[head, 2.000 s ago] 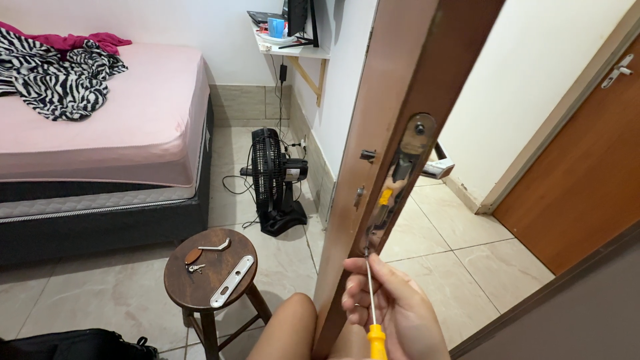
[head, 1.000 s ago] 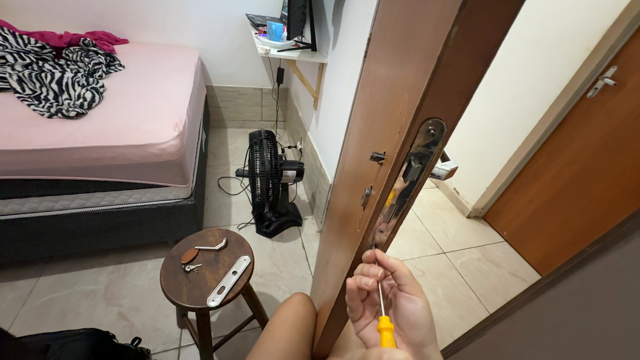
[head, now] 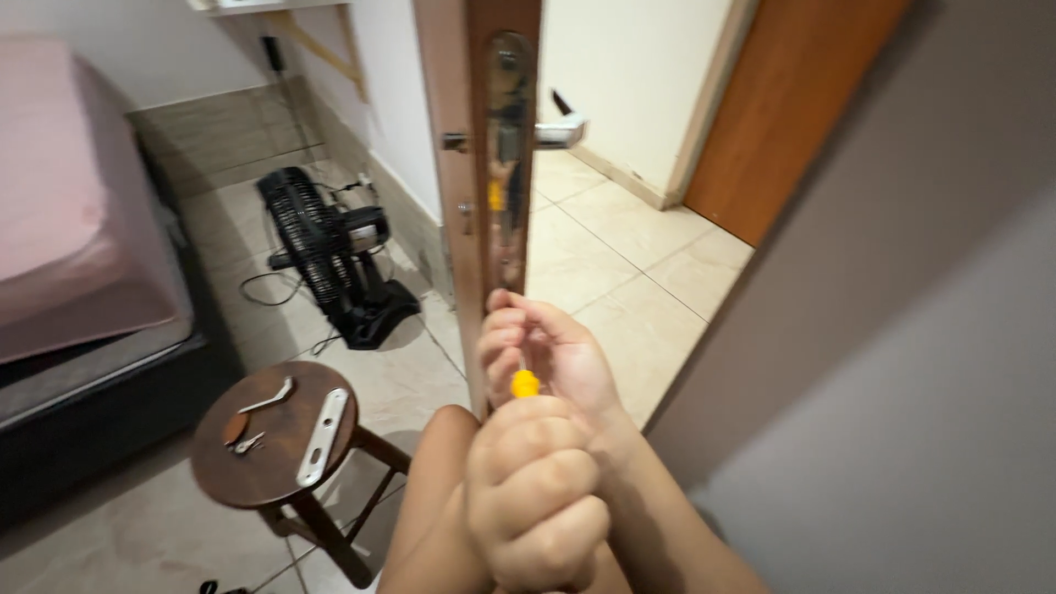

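Observation:
A brown wooden door stands edge-on, with a shiny metal lock faceplate (head: 510, 148) in its edge. My right hand (head: 557, 355) is at the lower end of the faceplate, thumb and fingertips pinched together around the screwdriver's thin shaft. Nearer to me, my left hand (head: 536, 495) is closed in a fist around the yellow handle (head: 525, 384) of the screwdriver, hiding most of it. The fingers cover the tip; whether it sits on a screw I cannot tell. A metal lever handle (head: 563, 132) sticks out from the door's far side.
Left of my knee, a round wooden stool (head: 276, 454) holds a long metal escutcheon plate (head: 322, 437), a lever handle (head: 271, 398) and small metal parts. A black fan (head: 330, 256) lies beyond it, near the bed (head: 74, 214). A grey surface (head: 891, 330) rises at right.
My left fist has come into view around the yellow handle, which was largely uncovered before. My right hand stays at the faceplate's lower end. The view has shifted and is blurred.

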